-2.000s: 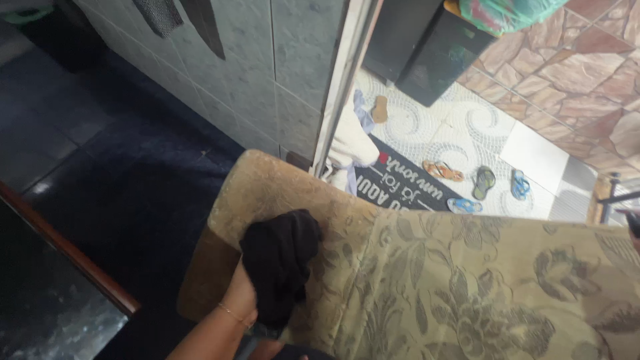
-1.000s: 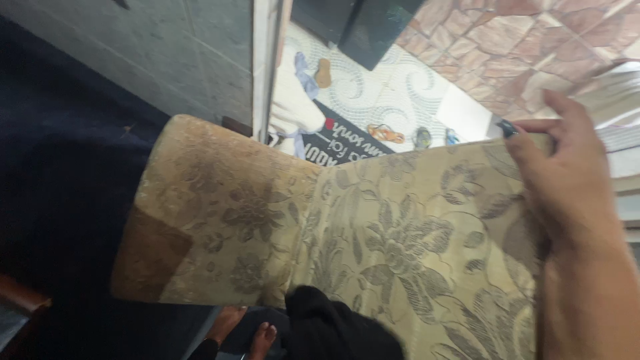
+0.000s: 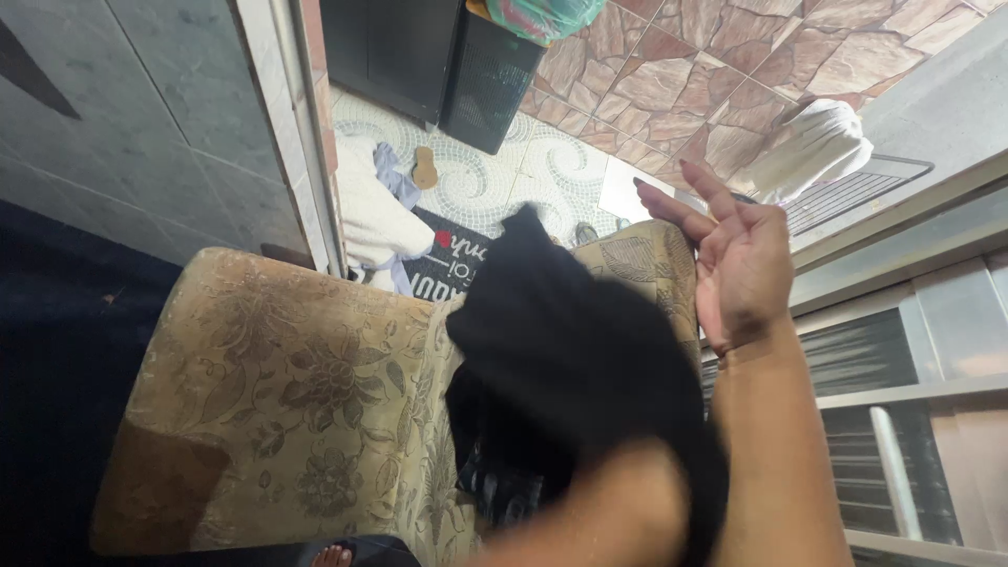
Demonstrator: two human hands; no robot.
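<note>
A chair upholstered in beige floral fabric extends across the view, with a darker patch at its lower left corner. My left hand, blurred and partly covered, holds a bunched black cloth over the right-hand section of the chair. Its fingers are hidden. My right hand is beside the chair's upper right edge, palm partly visible and fingers apart, holding nothing. Whether it touches the upholstery is unclear.
A tiled wall and a door frame stand at left. Beyond the chair are a lettered doormat, white cloth, a sandal and a dark bin. Metal bars line the right side.
The black cloth and my left hand have moved up from the bottom edge over the chair. My right hand, earlier on the chair's edge, now has its fingers raised and spread.
</note>
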